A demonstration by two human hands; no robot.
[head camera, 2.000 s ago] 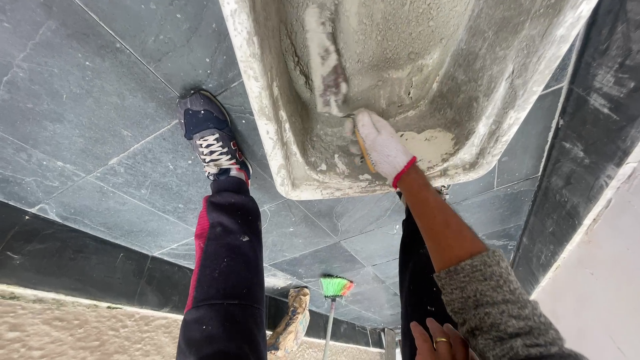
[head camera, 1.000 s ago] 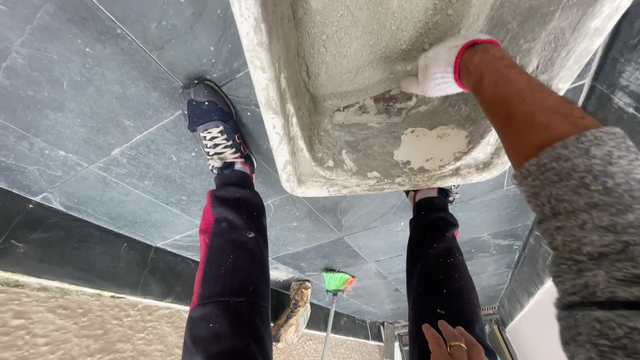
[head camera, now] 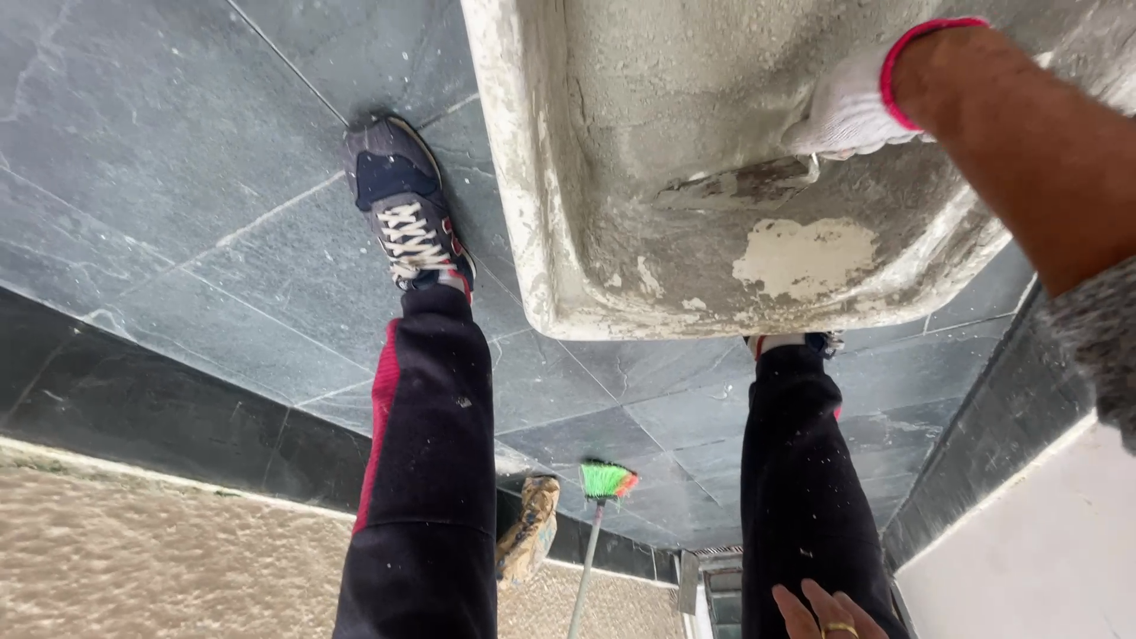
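Note:
My right hand (head camera: 848, 106), in a white glove with a pink cuff, is closed on a trowel, whose handle it mostly hides. The trowel's mortar-smeared metal blade (head camera: 741, 185) lies against the inside of a mortar-coated basin (head camera: 532, 222). A pale patch (head camera: 803, 257) shows on the basin's inner surface beside the blade. My left hand (head camera: 825, 612), bare and with a ring, is at the bottom edge by my dark trouser leg, fingers apart; its lower part is cut off by the frame.
Grey slate tiles (head camera: 204, 151) surround the basin. My sneaker (head camera: 404, 200) stands to its left. A broom with green bristles (head camera: 608, 479) and a brown paper-like bag (head camera: 530, 528) are beyond my legs. A pale wall (head camera: 1038, 524) rises at the right.
My right hand has moved rightward and away from the basin's near rim since two seconds ago, with the trowel. The left hand stays by my leg.

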